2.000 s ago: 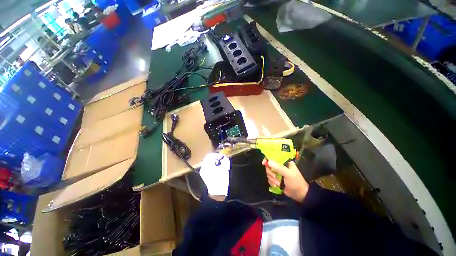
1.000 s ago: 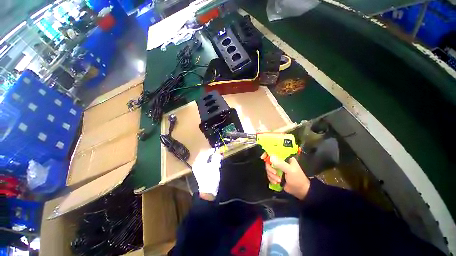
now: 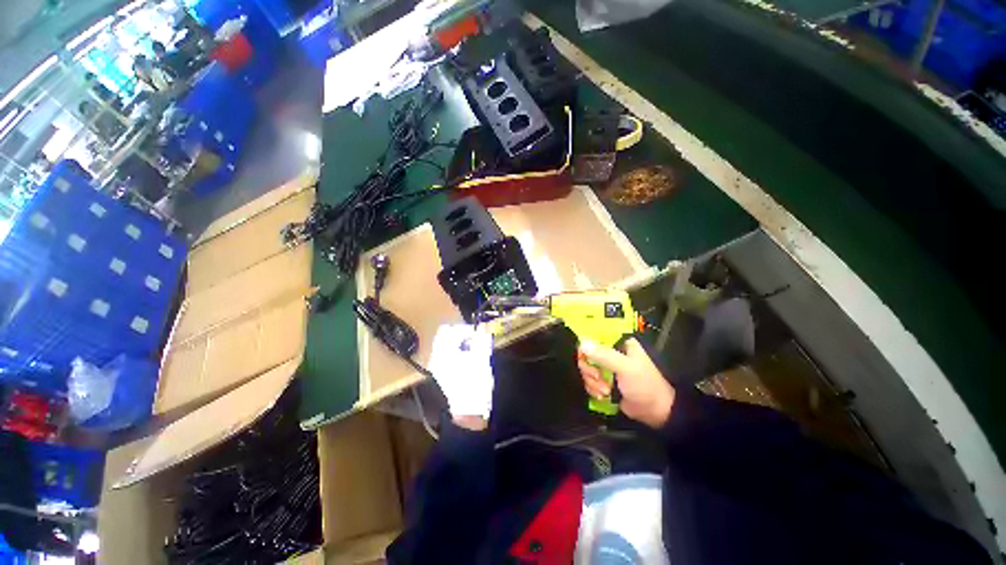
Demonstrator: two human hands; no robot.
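Observation:
A black socket housing (image 3: pixel 474 237) lies on the tan cardboard pad (image 3: pixel 414 265), its open end towards me with a green circuit board (image 3: pixel 504 284) inside. My bare right hand (image 3: pixel 627 381) holds a yellow-green soldering gun (image 3: pixel 596 318) by its grip. The gun's metal nose points left, at the open end of the housing. My white-gloved left hand (image 3: pixel 463 373) is just below the open end, its fingers closed around something thin, apparently lead wires; the fingertips are blurred. A black power cord (image 3: pixel 388 331) lies on the pad left of the housing.
A red parts box (image 3: pixel 513 190) with another socket strip (image 3: pixel 507 105) on top stands behind the pad. Right of it are a dark block (image 3: pixel 596 149) and a brown speckled patch (image 3: pixel 642 184). Black cords (image 3: pixel 370 204) lie left. A carton (image 3: pixel 359 486) of cords stands lower left. A conveyor (image 3: pixel 794 144) runs right.
The gun has shifted slightly left since the previous frame. My left hand has moved slightly right since then, staying just below the housing's open end. The view has shifted slightly.

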